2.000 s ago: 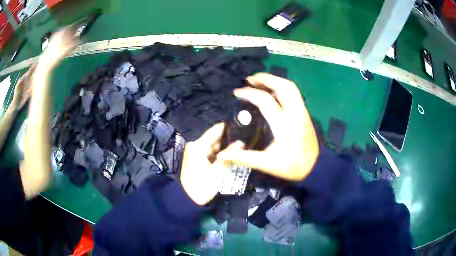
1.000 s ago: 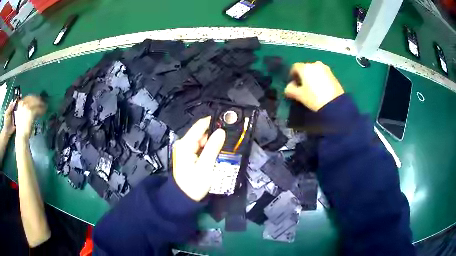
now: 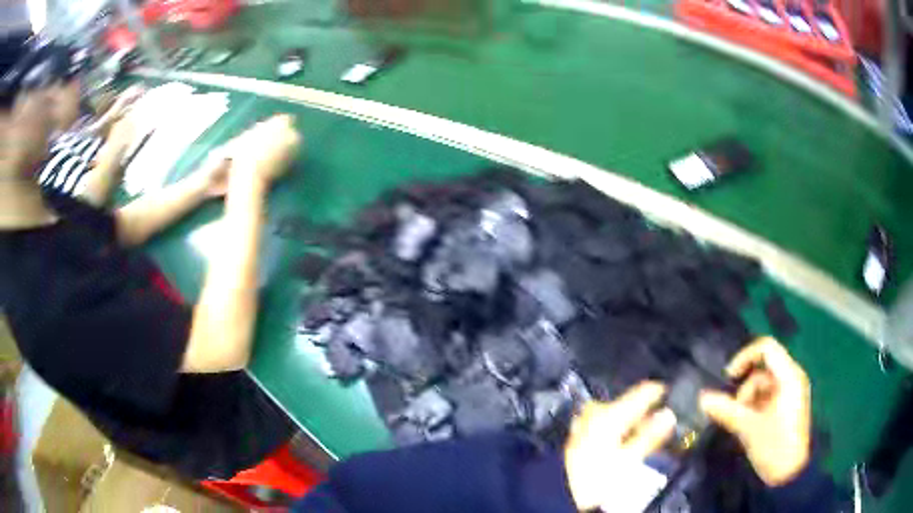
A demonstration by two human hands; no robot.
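The frame is blurred. My left hand (image 3: pixel 619 446) is at the lower right, around a part-assembled phone body whose pale keypad area (image 3: pixel 649 489) shows below my fingers. My right hand (image 3: pixel 766 411) is just right of it, its thumb and curled fingers at the edge of a dark grey plastic plate (image 3: pixel 687 397) over the phone's upper part. Whether the plate touches the phone cannot be told. A large heap of black plastic plates (image 3: pixel 621 291) lies beyond and left of my hands, some showing shiny grey sides.
A pale rail (image 3: pixel 541 155) runs behind the heap. Beyond it, phone bodies lie on the green conveyor belt (image 3: pixel 521 75), one near the right (image 3: pixel 709 165). A red-orange parts tray (image 3: pixel 771 35) is on the far side. A person in black (image 3: pixel 110 321) sits at left, arms over the bench.
The view has swung left, so the heap and my hands appear farther right and lower. My right hand has come from beside the heap back to the phone body.
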